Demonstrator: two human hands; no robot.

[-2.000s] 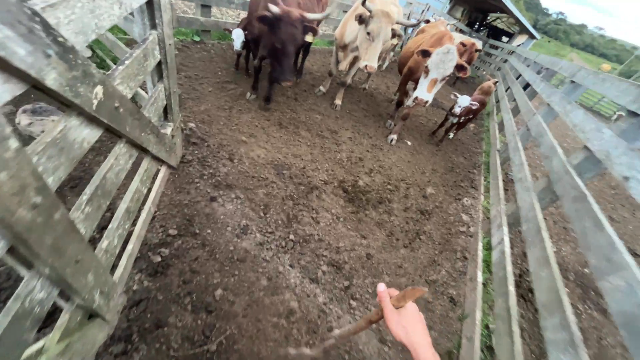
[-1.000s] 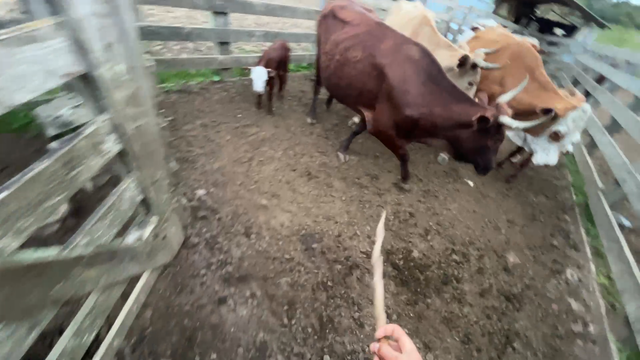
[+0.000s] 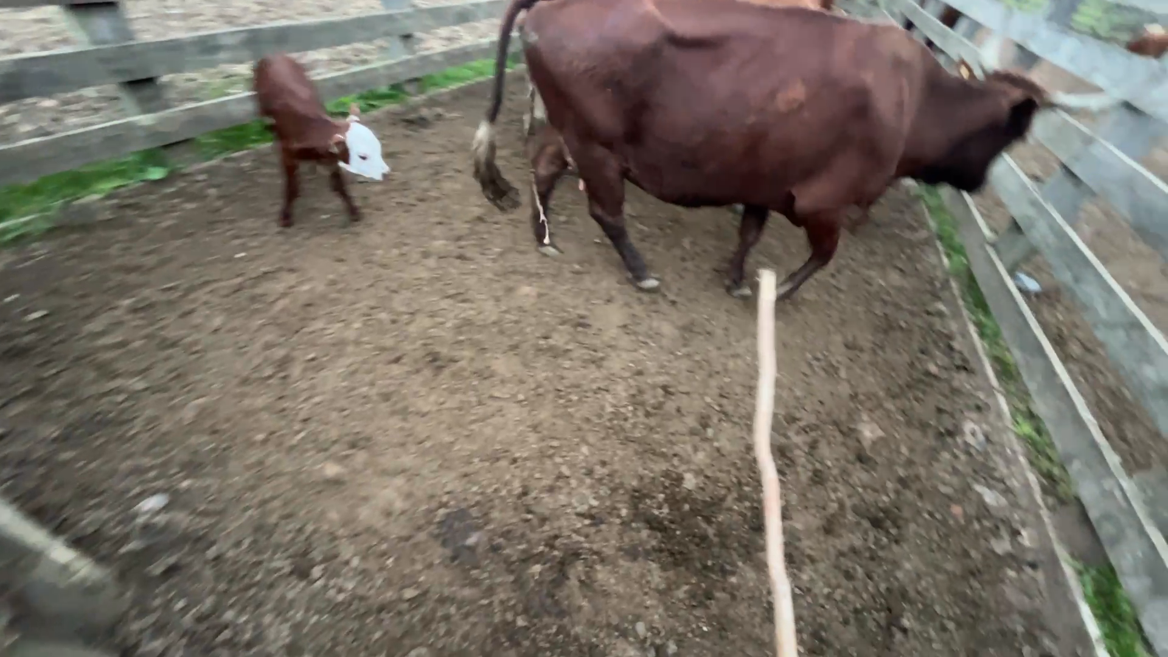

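A long, pale wooden stick (image 3: pixel 771 465) rises from the bottom edge, right of the middle, its tip just short of the legs of a dark red-brown cow (image 3: pixel 721 109). The hand that holds it lies below the frame, so neither of my hands shows. The cow stands side-on with its head to the right, by the fence. Its tail, with a whitish tuft, hangs at the left. A small red-brown calf (image 3: pixel 301 128) with a white face stands to the left, near the back fence, facing right.
Weathered board fences run along the back (image 3: pixel 201 55) and the right side (image 3: pixel 1086 365), with grass at their feet. A blurred wooden piece (image 3: pixel 55 575) juts in at the lower left. Bare dirt with small stones covers the ground. Parts of other cattle show behind the cow and the right fence.
The hand on the stick has gone out of view. The horned cow has moved toward the right fence, hiding most of the cattle behind it. The calf's head now points right. The view has shifted.
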